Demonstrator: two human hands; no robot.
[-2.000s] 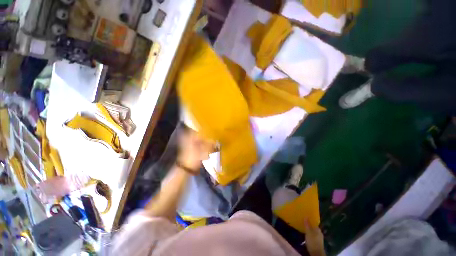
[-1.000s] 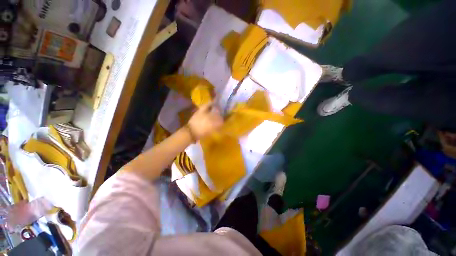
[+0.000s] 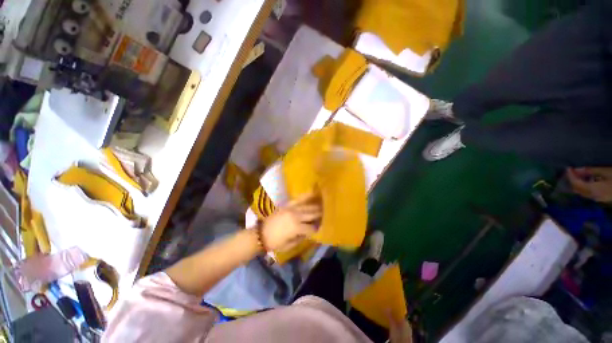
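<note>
My left hand reaches in from the lower left over the low white bench and grips a mustard-yellow panel. The panel is slightly blurred and hangs over other yellow pieces. My right hand is low in the picture, partly cut off by the bottom edge, and holds a yellow piece with its tip upward. A small yellow stack lies farther up the bench, beside a white sheet.
The sewing table at left bears a machine and curved yellow strips. A person in dark trousers with white shoes stands at right. Another bench with yellow panels is at the top. A grey-blue cloth lies below.
My left hand has moved down and slightly right, and a broad yellow panel is now raised in it. The loose yellow pieces on the bench have shifted. My right hand still holds its piece.
</note>
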